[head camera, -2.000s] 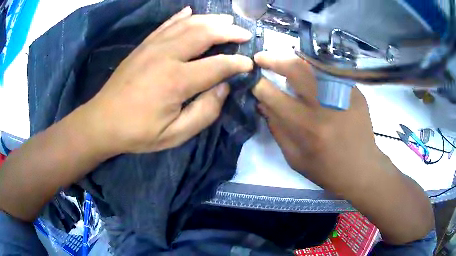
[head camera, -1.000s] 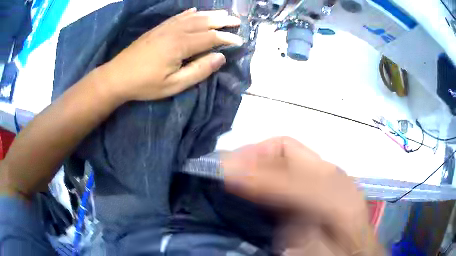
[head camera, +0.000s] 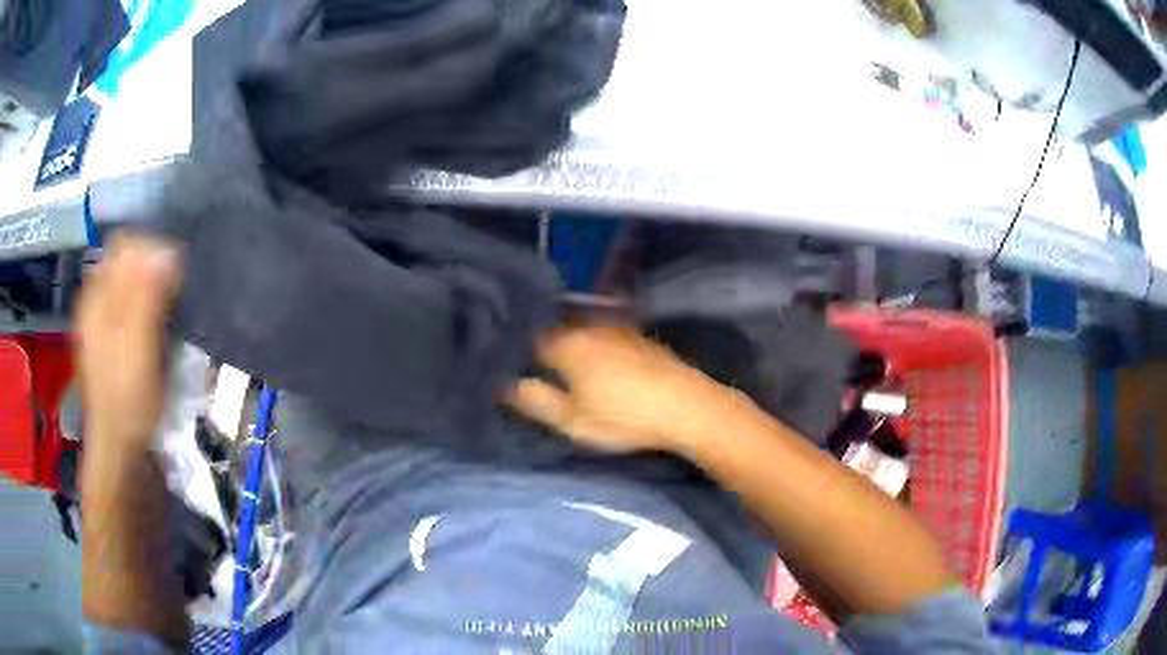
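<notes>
The dark garment piece (head camera: 346, 307) is bunched on the table and hangs over its front edge to the lap. My left hand (head camera: 128, 307) is blurred at the cloth's left edge; whether it grips the cloth is unclear. My right hand (head camera: 608, 384) is at the cloth's lower right side, over the lap, with thumb and fingers at a fold; its grip is blurred. The thread snips (head camera: 944, 100) lie blurred on the table at upper right. The machine's needle area is out of view.
White table (head camera: 768, 128) with a ruled band along its front edge. Red basket (head camera: 985, 435) with small items right of the lap; blue plastic stool (head camera: 1081, 576) beyond it. Blue crate (head camera: 256, 473) at lower left, red object (head camera: 19, 410) at far left. A black cable hangs at right.
The view has tilted down toward the lap. The cloth has come away from the machine area toward the table's front. My left hand has moved left and down; my right hand is now at the hanging cloth.
</notes>
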